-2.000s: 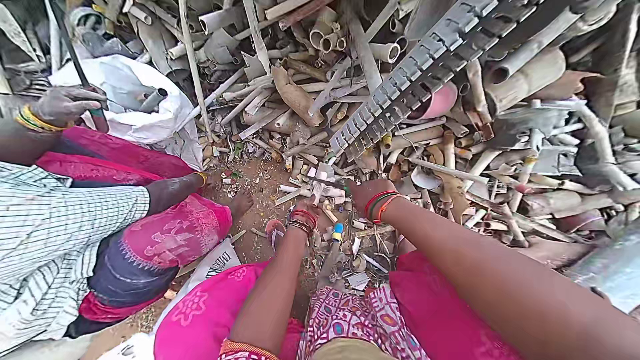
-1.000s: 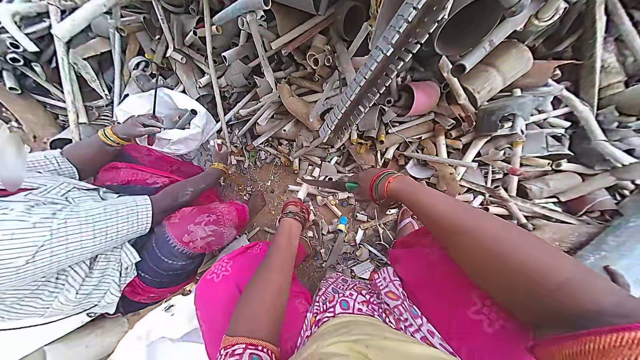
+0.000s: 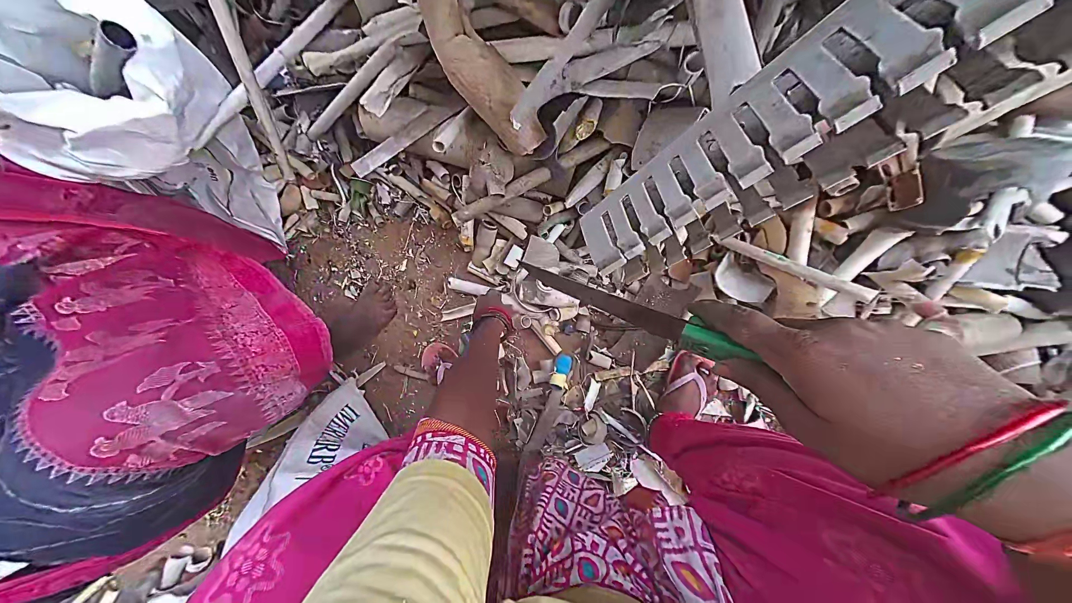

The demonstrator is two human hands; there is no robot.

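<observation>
My right hand (image 3: 829,377) grips the green handle of a knife (image 3: 607,306), whose dark blade points up and to the left over the scrap. My left hand (image 3: 492,308) is low at the small plastic pipe pieces (image 3: 544,331) on the ground, left of the blade; its fingers are too small and hidden to tell what they hold. Just below the pieces lies a tool or stick with a blue and yellow end (image 3: 560,371). A slotted grey plastic strip (image 3: 678,193) slants above the blade, on the heap.
A heap of scrap plastic pipes (image 3: 477,75) fills the far side. At the left, a person's patterned pink cloth (image 3: 184,335) and bare foot (image 3: 360,318) are close by. A white sack (image 3: 159,126) holds a pipe at the upper left. A printed sack (image 3: 322,444) lies beside my left leg.
My right hand with the knife has moved up and away from the small pieces, nearer the camera. My left hand has stayed low by the ground. The view has shifted closer down.
</observation>
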